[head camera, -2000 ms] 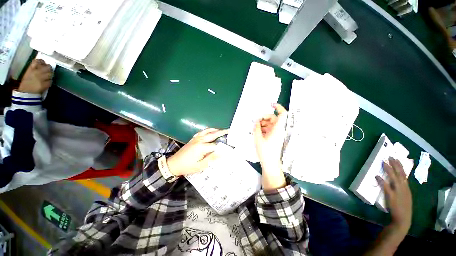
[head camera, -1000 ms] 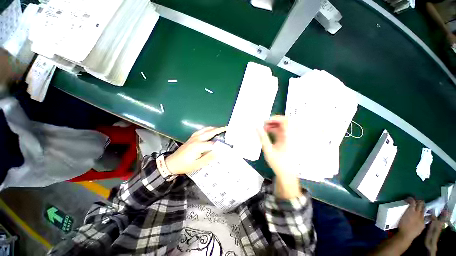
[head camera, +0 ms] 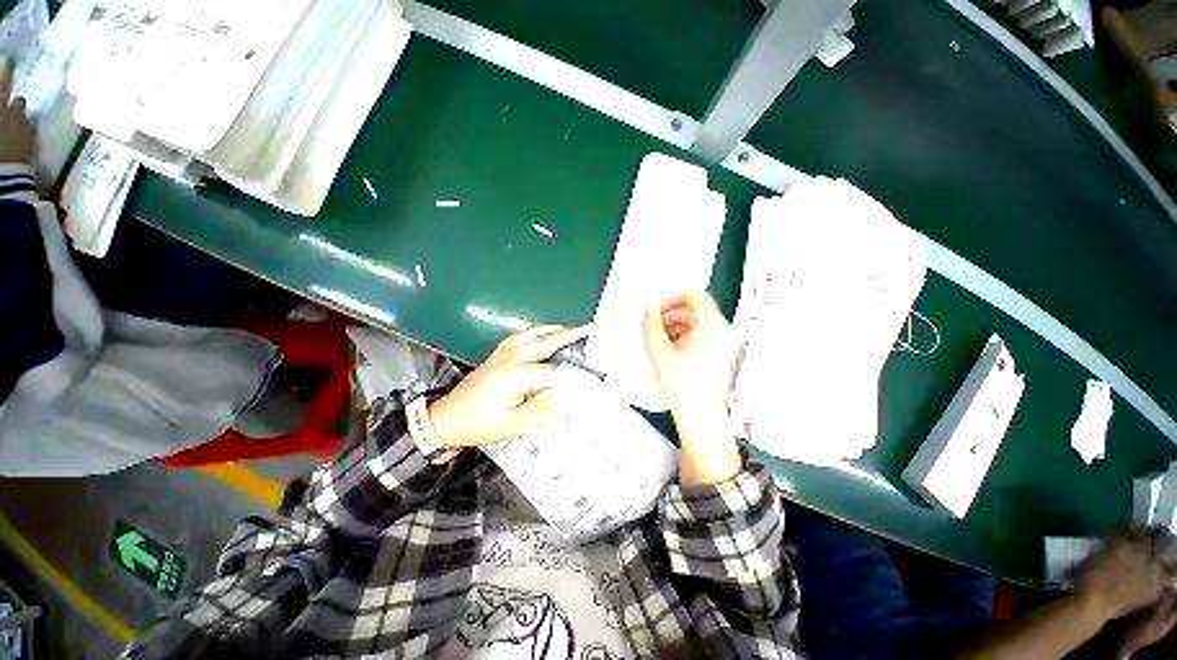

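A stack of flat white cartons (head camera: 661,226) lies on the dark green table in front of me. My left hand (head camera: 501,393) holds a printed white label sheet (head camera: 581,471) low over my lap, its index finger stretched towards the stack's lower left edge. My right hand (head camera: 691,355) is above the lower part of the stack, its thumb and index finger drawn together. Any label between the fingertips is too small to tell. A looser stack of white cartons (head camera: 826,322) lies to the right of the first.
Thick carton piles (head camera: 194,77) stand at far left, beside a neighbour's sleeve. Small white slivers (head camera: 447,203) lie on the green surface. A rubber band (head camera: 919,333), an erected carton (head camera: 968,432) and a crumpled white piece (head camera: 1092,422) are at right, near another person's hands. A metal post (head camera: 762,80) rises behind.
My right hand has moved from the gap between the stacks back left over the first stack. My left hand stays put. The neighbour's hands at right have moved further right with a white box.
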